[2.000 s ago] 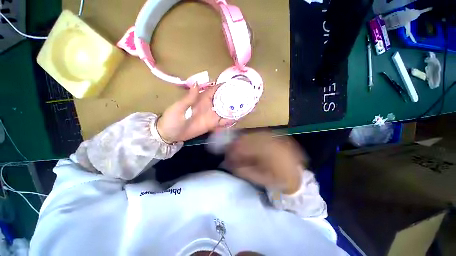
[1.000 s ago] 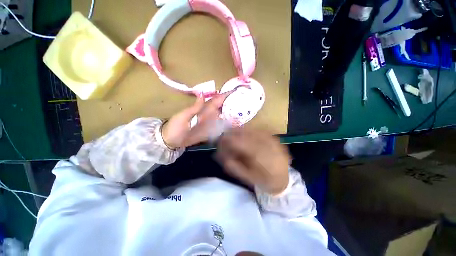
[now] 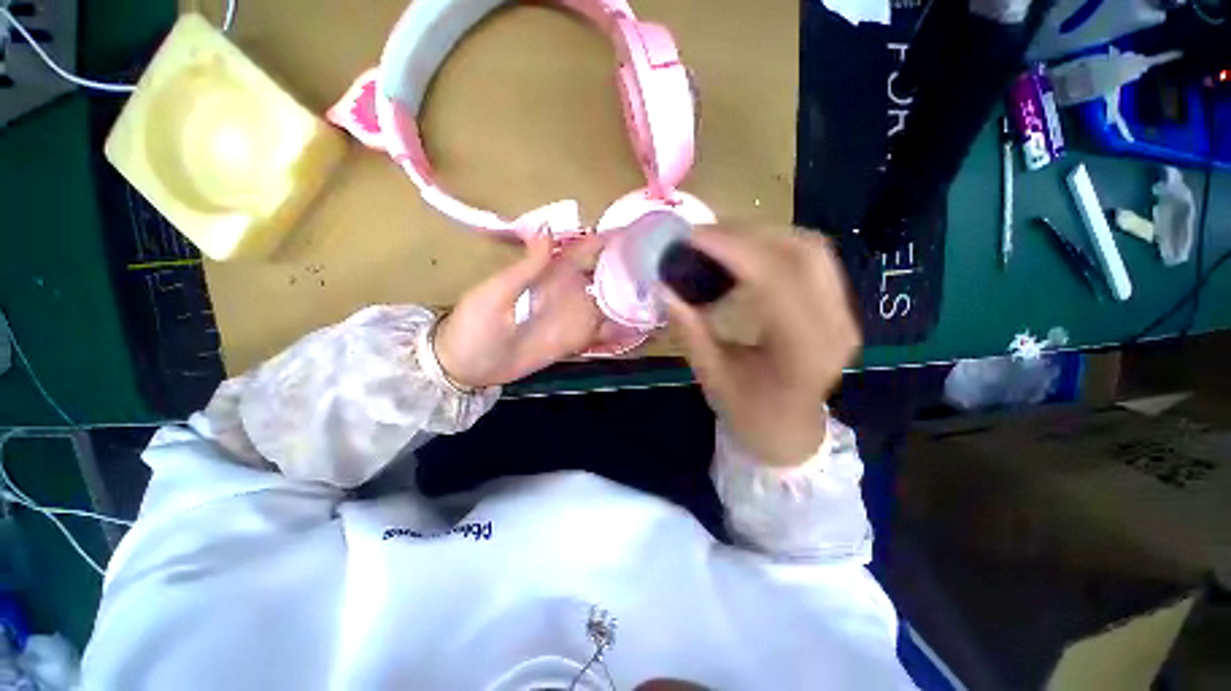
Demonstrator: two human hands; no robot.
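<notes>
Pink cat-ear headphones lie on brown cardboard. My left hand, bare, is held around the lower earcup from the left, at the cardboard's front edge. My right hand, bare, holds a dabber with a dark grip and a clear, pale head. The head is over the earcup's pink-white face and hides much of it; whether it touches cannot be told. A small white thing shows at my left hand's fingers.
A pale yellow block with a round hollow is at the left. A black mat borders the cardboard at the right. Farther right are a white stick tool, a purple-white box and a blue tray. A white cable is at upper left.
My right hand has moved up from the bench edge, bringing the dabber over the earcup, whose cartoon face showed earlier. My left hand stays at the earcup.
</notes>
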